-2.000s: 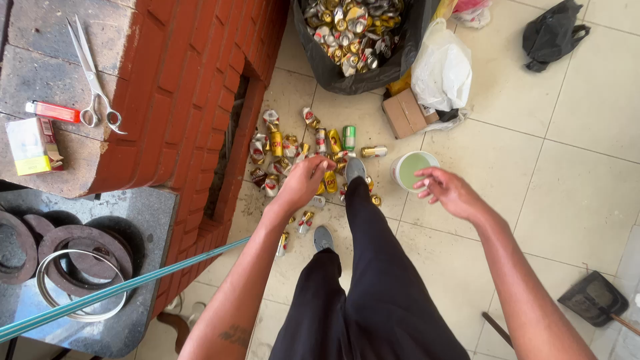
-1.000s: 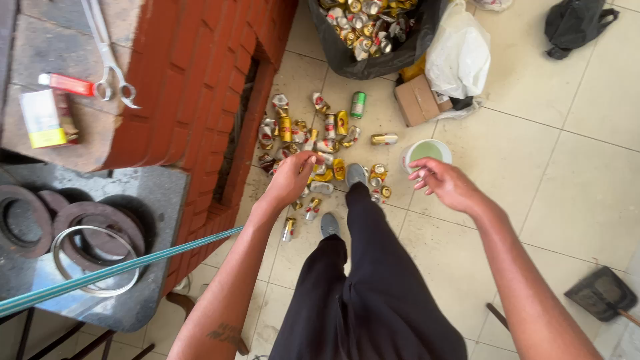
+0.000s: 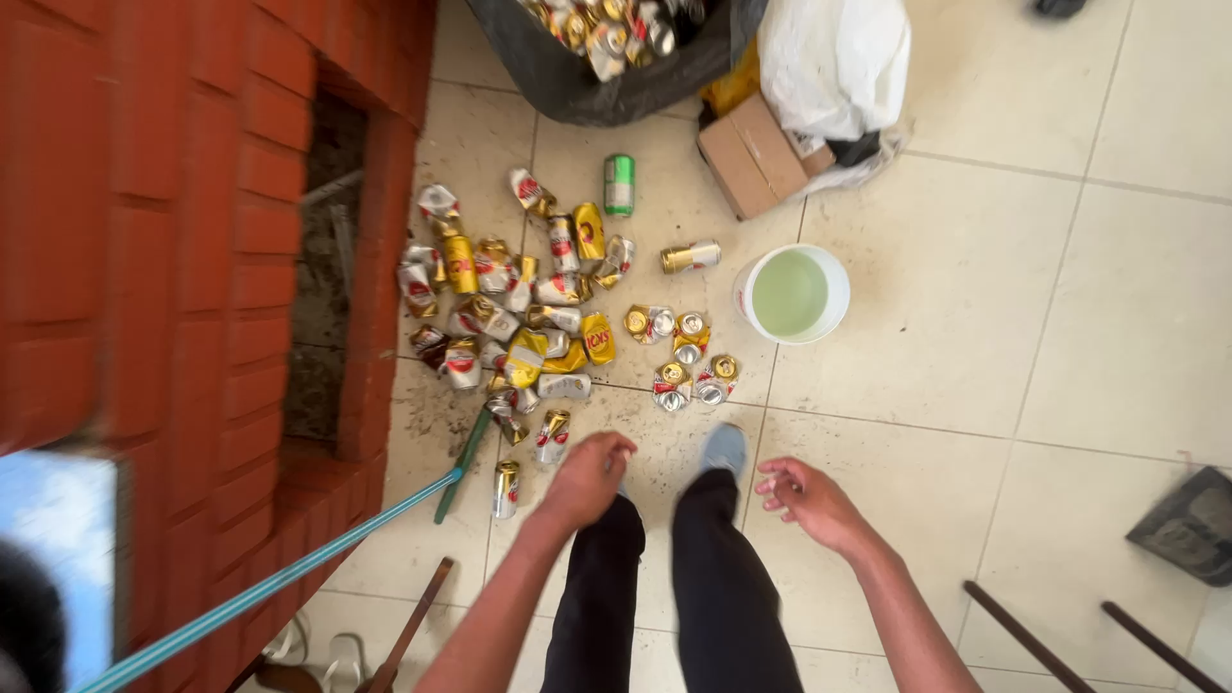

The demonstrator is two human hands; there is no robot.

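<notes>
My left hand [image 3: 592, 474] hangs with curled fingers over the floor, just right of a crushed can [image 3: 552, 436]; whether it holds anything cannot be seen. My right hand [image 3: 807, 498] is held with its fingers apart and nothing in them. Many crushed beer cans [image 3: 478, 318] lie loosely on the tiles to the upper left of my hands. Several flattened cans [image 3: 671, 385] lie apart from them, above my shoe [image 3: 724, 449]. A green can [image 3: 619, 185] and a gold and white can [image 3: 690, 257] lie farther up. The white bucket [image 3: 840, 296] holds greenish liquid.
A black bag [image 3: 597, 101] full of cans stands at the top, beside a cardboard box [image 3: 753, 157] and a white plastic bag [image 3: 835, 67]. Red brickwork [image 3: 164, 289] runs along the left. A blue-green pole [image 3: 279, 579] crosses the lower left. A dustpan [image 3: 1189, 527] is at the right.
The view has shifted toward the cans on the floor. My feet and both hands now stand clear of the can pile and bucket they were close to in the earlier frames.
</notes>
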